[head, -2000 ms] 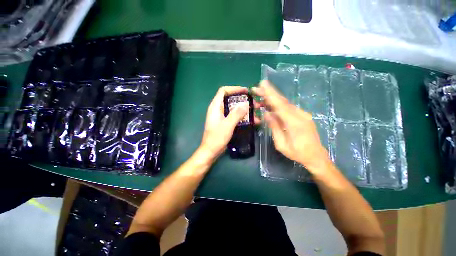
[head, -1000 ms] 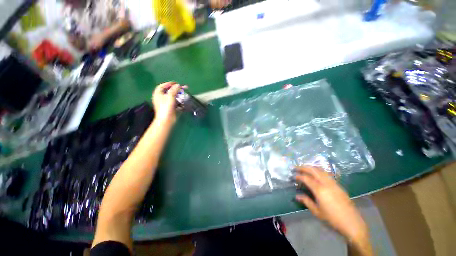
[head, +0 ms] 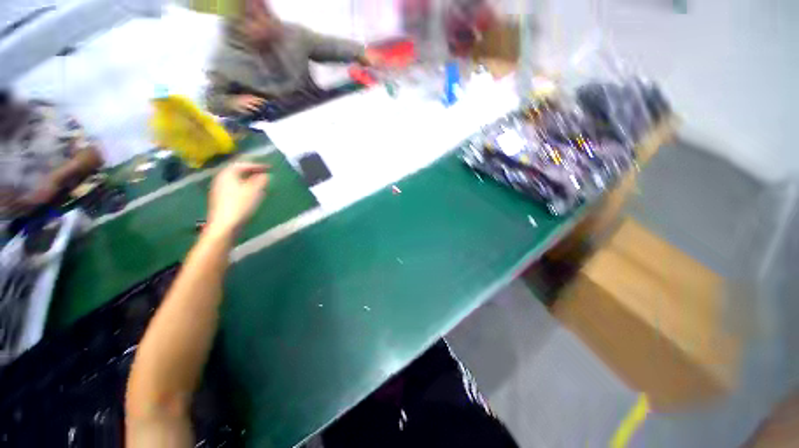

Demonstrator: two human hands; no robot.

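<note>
My left hand (head: 236,197) is stretched out over the far part of the green bench (head: 350,271), with its fingers curled. Blur hides whether it holds anything; no phone shows clearly in it. A small dark thing (head: 201,226) lies just left of my wrist. My right hand is out of the picture; a blurred brownish patch at the lower right corner may be part of my right arm. The black blister trays (head: 79,385) are at lower left, partly behind my left forearm.
Stacked board trays (head: 561,149) stand at the bench's right end. A dark smartphone (head: 314,168) lies on the white sheet (head: 368,136). A yellow thing (head: 188,131) and a blue thing (head: 451,83) are beyond. Two people (head: 272,61) are across the bench. A cardboard carton (head: 648,306) stands at right.
The view has swung right. The clear blister tray and my right hand have left the picture. The black phone seen in my left hand earlier no longer shows clearly.
</note>
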